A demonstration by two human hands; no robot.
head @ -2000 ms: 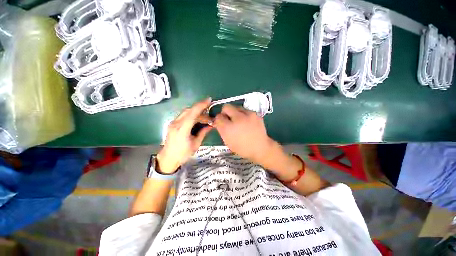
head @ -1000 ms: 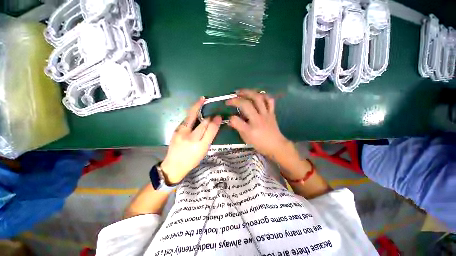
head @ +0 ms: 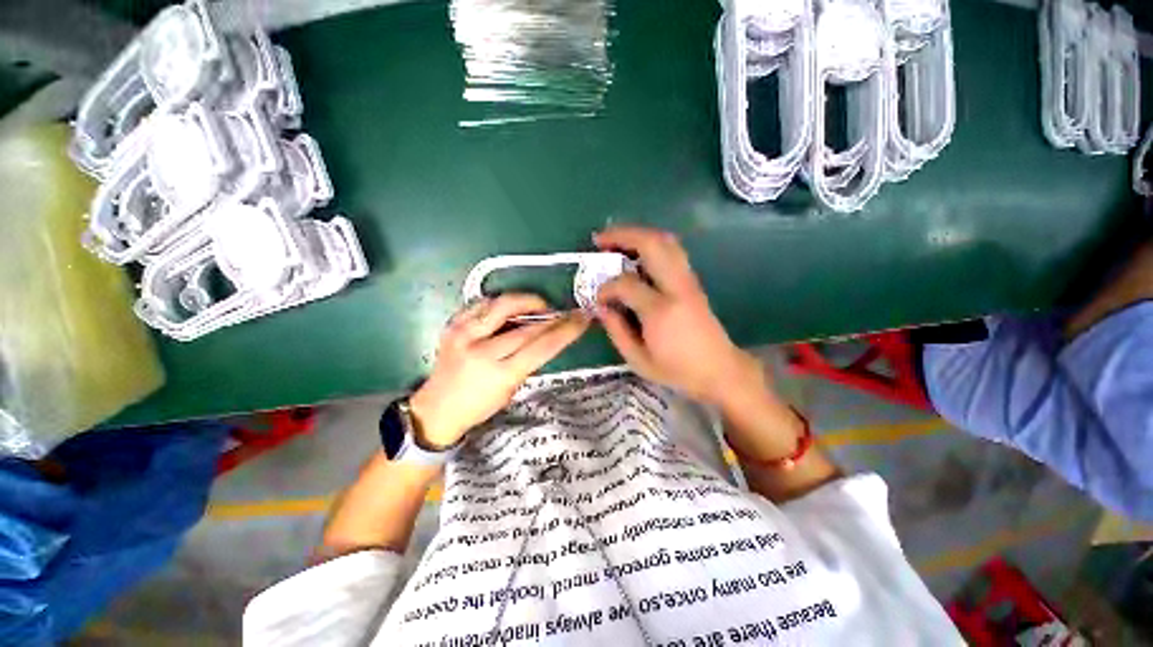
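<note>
A white plastic frame point(head: 537, 260) lies between my hands near the bench's front edge, its open loop to the left and its disc to the right. My left hand point(head: 496, 356) holds the loop's near side, fingers pointing right. My right hand point(head: 668, 310) grips the disc end, fingers partly covering it. A thin strip seems to run along the near side by my fingertips, but it is too small to tell. A bundle of thin silvery strips point(head: 537, 57) lies at the far centre of the green bench point(head: 417, 164).
Stacked white frames stand at the left point(head: 253, 247) and right point(head: 841, 114), with smaller ones point(head: 1090, 82) further right. A yellowish plastic bag point(head: 70, 278) is at far left. A neighbour's blue sleeve point(head: 1049, 392) is at right, blue clothing point(head: 114, 518) at left. Red stools point(head: 872, 370) stand below.
The view has shifted, so the bench items sit further left. My right hand has turned around the disc end, which now shows, and my left fingers have moved along the near side toward it.
</note>
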